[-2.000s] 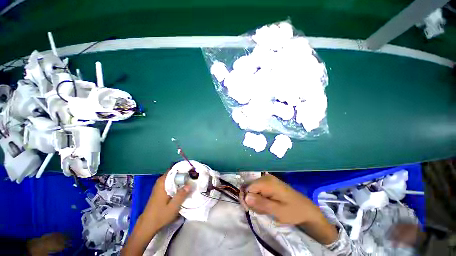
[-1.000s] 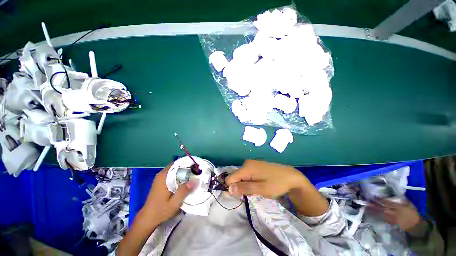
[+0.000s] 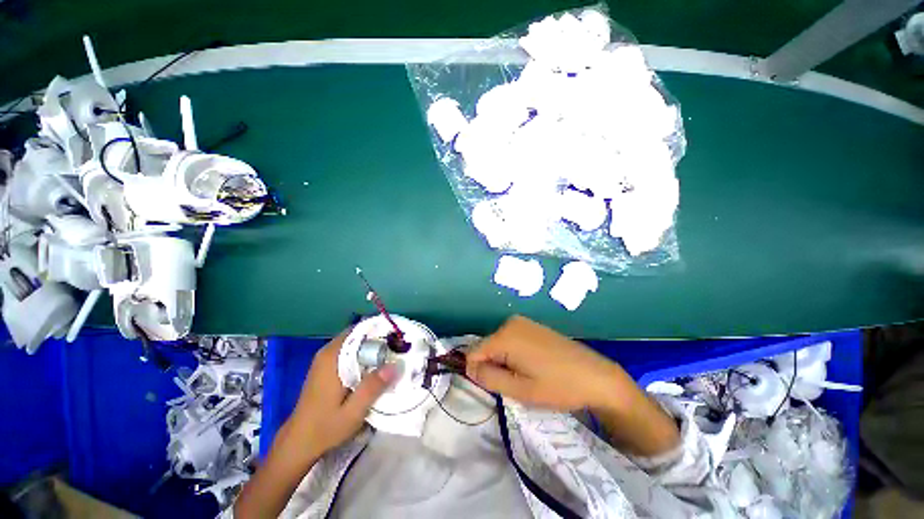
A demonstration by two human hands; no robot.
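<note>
My left hand (image 3: pixel 339 393) holds a round white camera housing (image 3: pixel 403 403) over my lap, at the bench's front edge. A silver-grey round part (image 3: pixel 373 353) sits inside it. Thin red wires (image 3: pixel 379 305) stick up from a dark hole in the housing. My right hand (image 3: pixel 527 367) pinches a bundle of dark wires (image 3: pixel 447 363) at the housing's right side; the fingertips partly hide the bundle. A thin dark wire loops below it.
Small white covers (image 3: pixel 567 152) lie piled on a clear bag, two loose in front. Part-built cameras (image 3: pixel 152 266) cluster on the green bench (image 3: pixel 324 193) at left. Blue bins (image 3: pixel 851 405) with white parts stand at both sides. A white rail (image 3: pixel 355 53) crosses behind.
My right hand has moved from the right in to the housing's side, then slightly back right, still on the wires. Another person's hand over the right bin has gone from view.
</note>
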